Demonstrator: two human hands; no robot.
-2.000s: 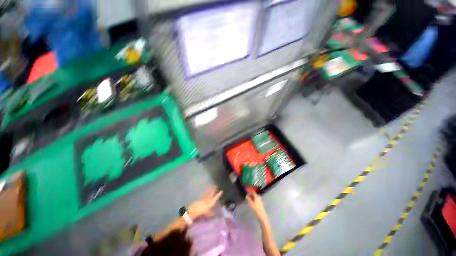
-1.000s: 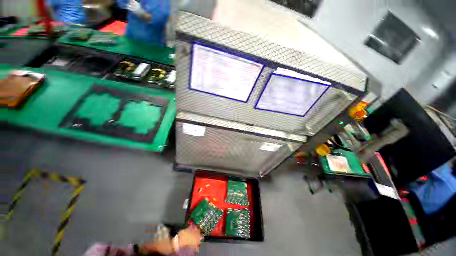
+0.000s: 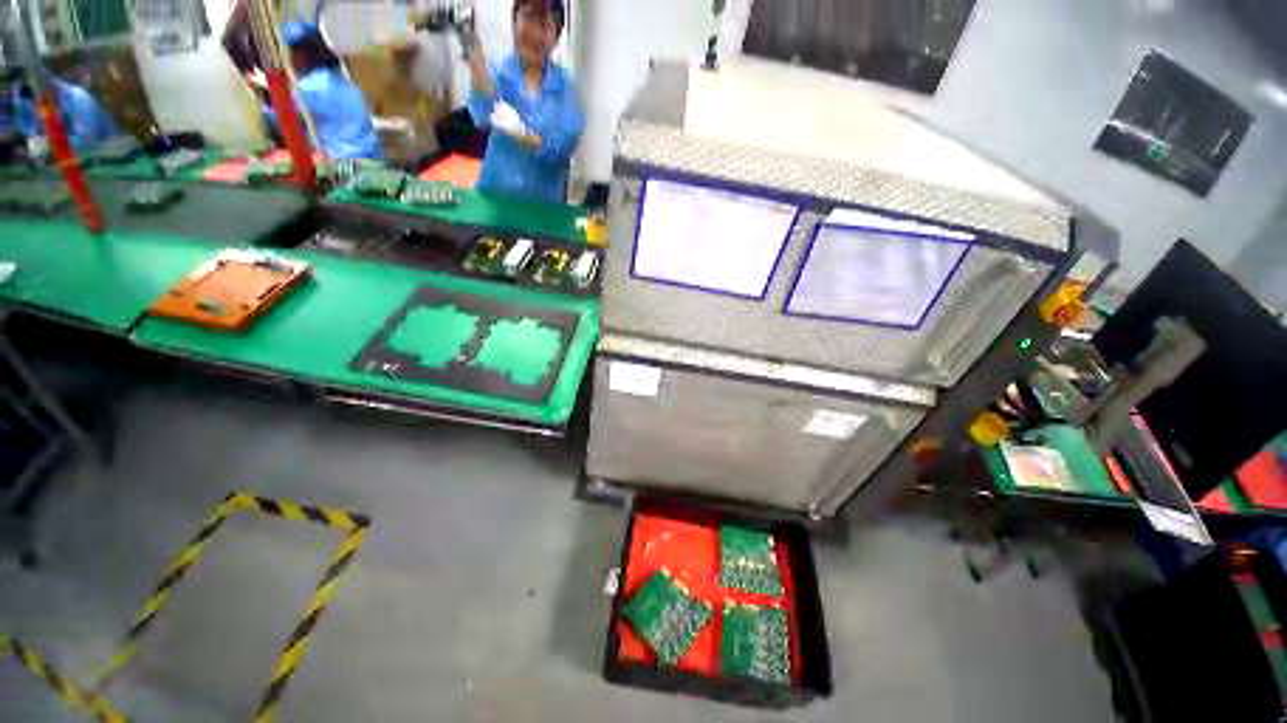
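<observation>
Neither of my hands is in view. A black board bin (image 3: 611, 653) with a red lining stands on the floor just in front of me. Three green circuit boards show in it: one at the back right (image 3: 750, 562), one at the front right (image 3: 757, 643), and one lying turned at an angle on the left (image 3: 666, 617). A black board carrier (image 3: 473, 314) with two cut-outs lies on the green bench mat (image 3: 335, 338), and the mat shows through it. An orange fixture (image 3: 233, 290) lies to its left.
A large grey machine (image 3: 762, 431) stands behind the bin. Boards sit on the conveyor (image 3: 411, 246) behind the carrier. People in blue smocks are across the bench. Yellow-black tape (image 3: 299, 619) marks the floor at left. A monitor (image 3: 1204, 366) and a keyboard (image 3: 1155, 477) are at right.
My view has lifted and turned, so the bench and the people across it show more fully. My hands, earlier at the bin's near side, have left the picture.
</observation>
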